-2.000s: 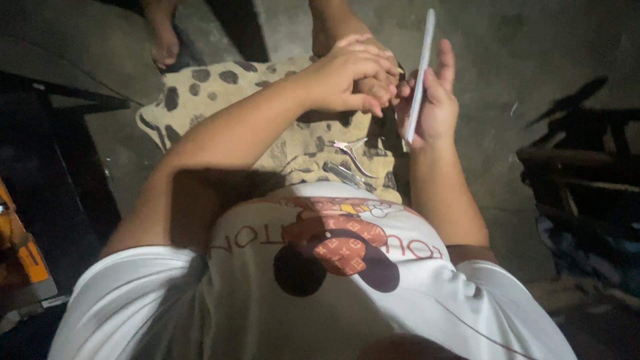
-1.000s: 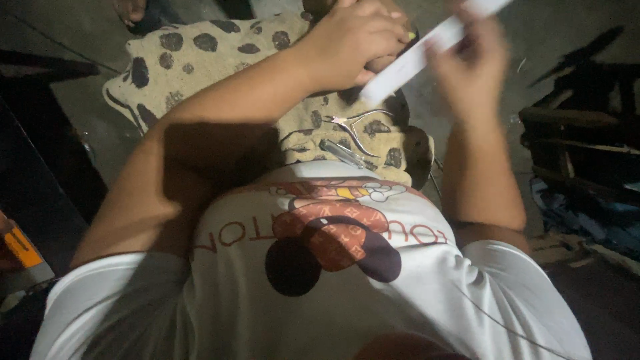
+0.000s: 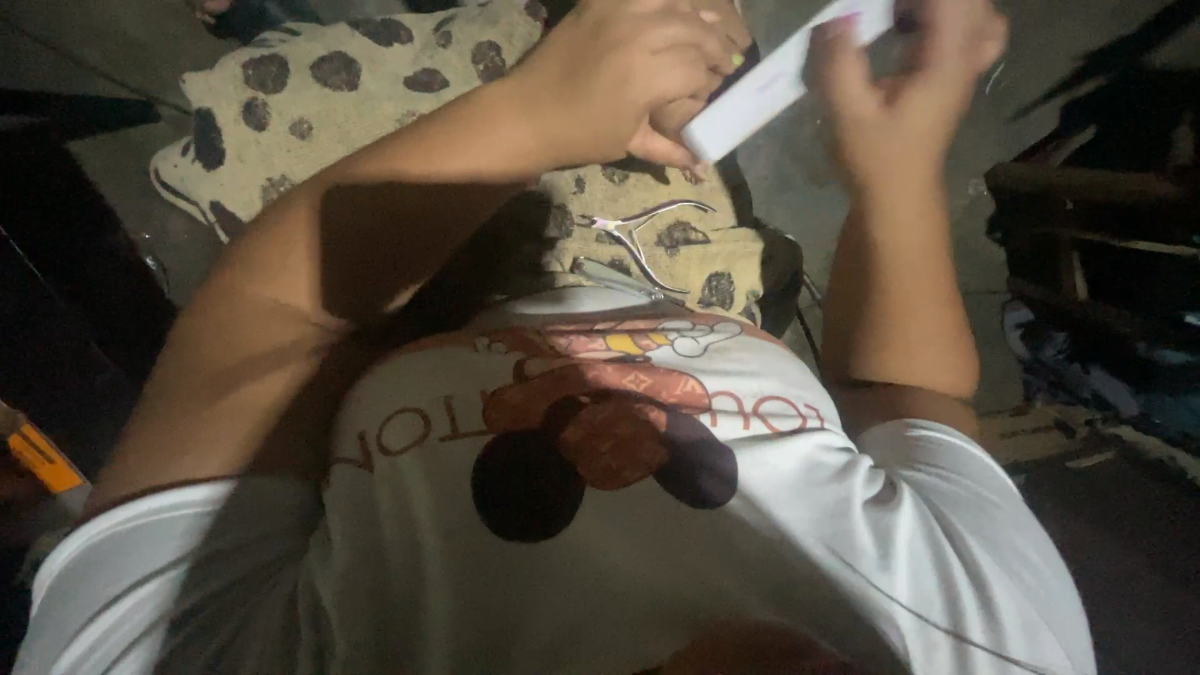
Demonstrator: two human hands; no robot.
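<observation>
My left hand (image 3: 647,75) is closed around another person's fingers (image 3: 727,37) at the top of the view, where a green-yellow nail shows. A flat white nail file (image 3: 755,94) is pinched in my right hand (image 3: 895,84), its lower end close to the fingers of my left hand. Below the hands, a pair of metal cuticle nippers (image 3: 637,234) lies on a spotted beige cloth (image 3: 375,70) over my lap. A metal nail clipper (image 3: 619,278) rests beside the nippers, against the white shirt. The top edge cuts off part of both hands.
Dark slatted wooden furniture (image 3: 1106,197) stands at the right. At the left edge are a dark piece of furniture and an orange object (image 3: 45,457). A thin cable runs near my right forearm. Part of a person's foot shows at the top left.
The nail file has gone from nearly upright to slanting, with its lower end by my left hand. The view has shifted, so the hands sit higher in it.
</observation>
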